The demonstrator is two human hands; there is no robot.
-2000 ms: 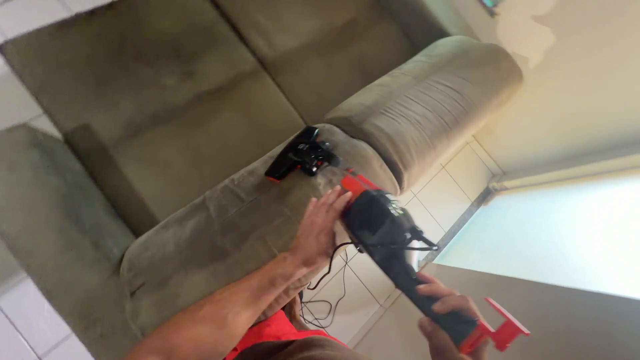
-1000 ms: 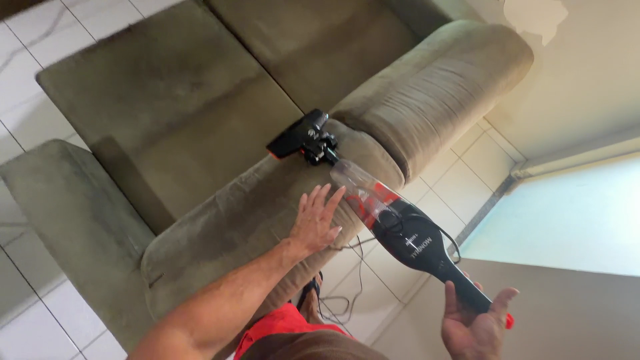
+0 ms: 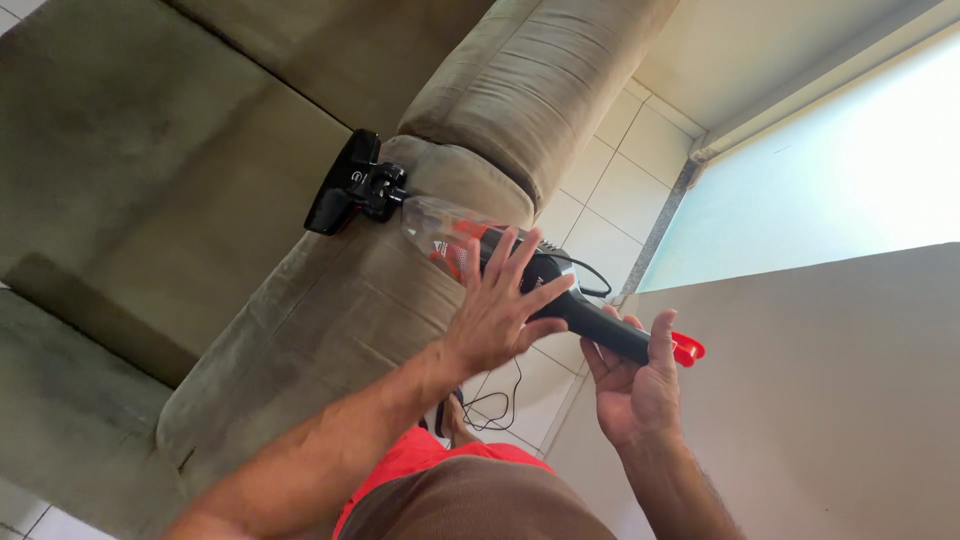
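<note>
A black and red handheld vacuum cleaner [image 3: 611, 327] with a clear dust container lies diagonally across the back of a sofa. Its wide black floor nozzle [image 3: 346, 184] is at the inner edge of the backrest cushion [image 3: 315, 315]. My left hand [image 3: 506, 307], fingers spread, is over the body of the vacuum near the dust container; whether it touches is not clear. My right hand [image 3: 637, 375] holds the dark handle near its red end, with the thumb on top and the fingers beneath.
The sofa seat [image 3: 150, 150] spreads out at the left, with another backrest cushion [image 3: 525, 90] at the top. A thin black cord [image 3: 491, 426] lies loosely on the tiled floor [image 3: 615, 184] near my foot. A wall [image 3: 810, 375] and a bright pane [image 3: 825, 157] are at the right.
My left hand has moved from beside the dust container to over the vacuum's body. The handle's red end has changed in appearance: a flat red piece stood out two seconds ago. The view has moved closer.
</note>
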